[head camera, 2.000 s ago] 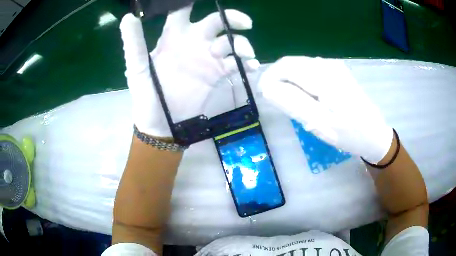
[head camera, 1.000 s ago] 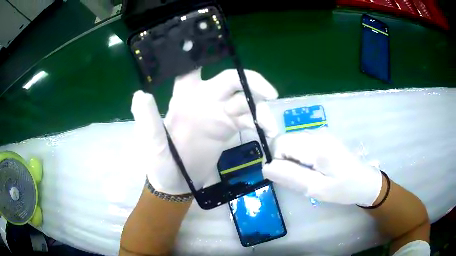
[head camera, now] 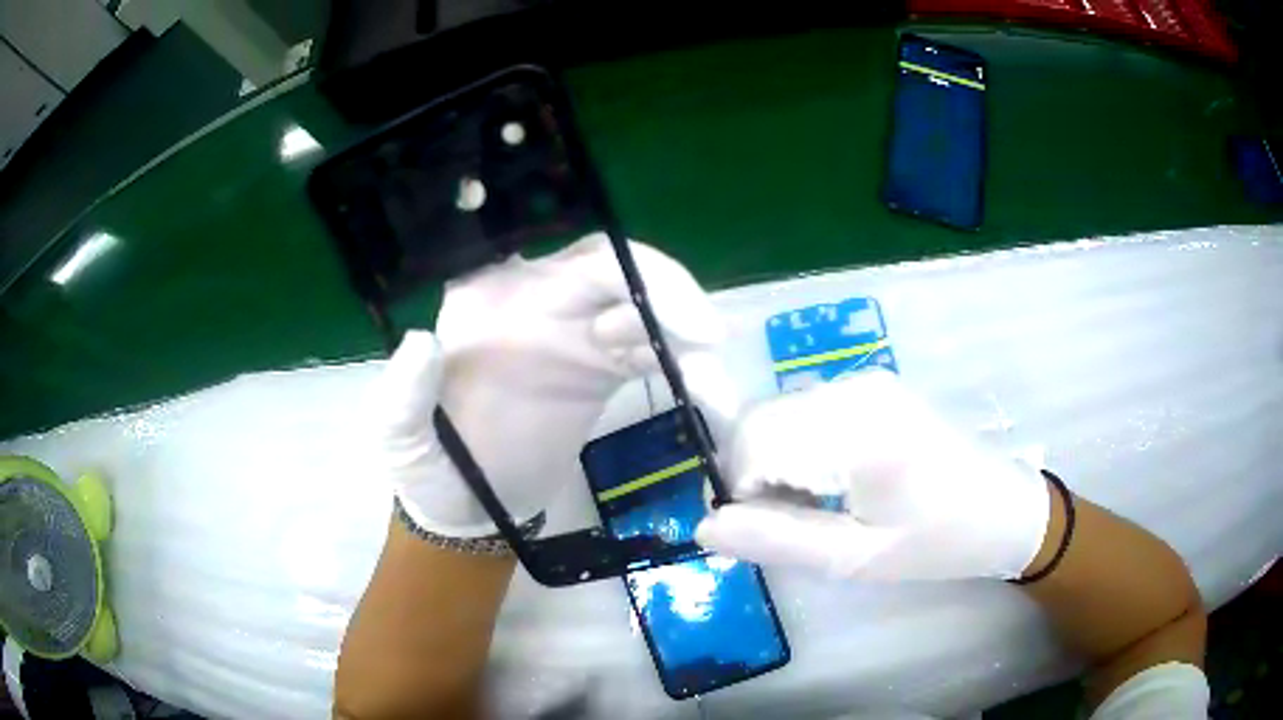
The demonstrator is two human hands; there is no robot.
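Observation:
A black phone middle frame (head camera: 457, 204) with a large open window is held up, tilted, in front of me. My left hand (head camera: 528, 366), in a white glove, grips it by its long sides from behind. My right hand (head camera: 879, 485), also gloved, has its fingertips at the frame's lower right edge; whether it grips the frame is unclear. A frame with blue film and a yellow-green stripe (head camera: 711, 626) lies on the padded bench below, partly seen through the held frame. Blue protective film (head camera: 830, 335) lies on the bench behind my right hand, partly covered by it.
The white padded bench (head camera: 1126, 338) borders the green conveyor belt (head camera: 788, 169). A blue-faced frame (head camera: 936, 134) lies on the belt, another dark blue piece (head camera: 1256, 169) at the far right. A red tray (head camera: 1126, 21) is beyond. A lime-green fan (head camera: 49, 556) stands at the left.
The held frame is lower and shows its broad end fully. My right hand has come from beside the frame to its lower right edge. The blue-faced frame on the belt has shifted left in view.

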